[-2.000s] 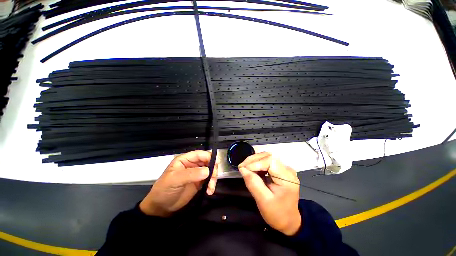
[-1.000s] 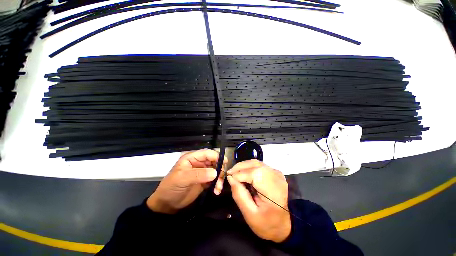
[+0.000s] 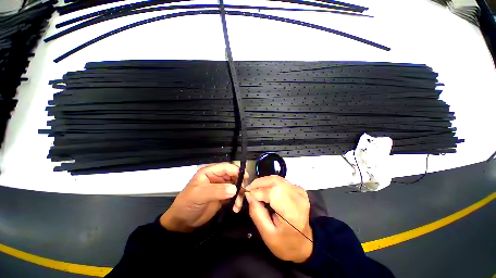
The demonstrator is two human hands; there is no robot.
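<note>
My left hand grips a long narrow black strap near its lower end. The strap extends away from me across the strap pile. My right hand holds a very thin dark applicator between thumb and fingers. Its tail sticks out to the lower right. Its tip is at the strap's right edge, close to my left fingers; whether it touches cannot be told. A round paint pot, black inside, stands just beyond my right hand.
A crumpled white rag with dark marks and thin dark lines lies right of the pot. Separate curved straps lie beyond the pile. A dark strap bundle is at the left. The white table's near edge runs just beyond my hands.
Since the oldest frame, my right hand has moved from the pot's rim to the strap, bringing the applicator tip beside it. The view has shifted slightly. Little differs over the last second.
</note>
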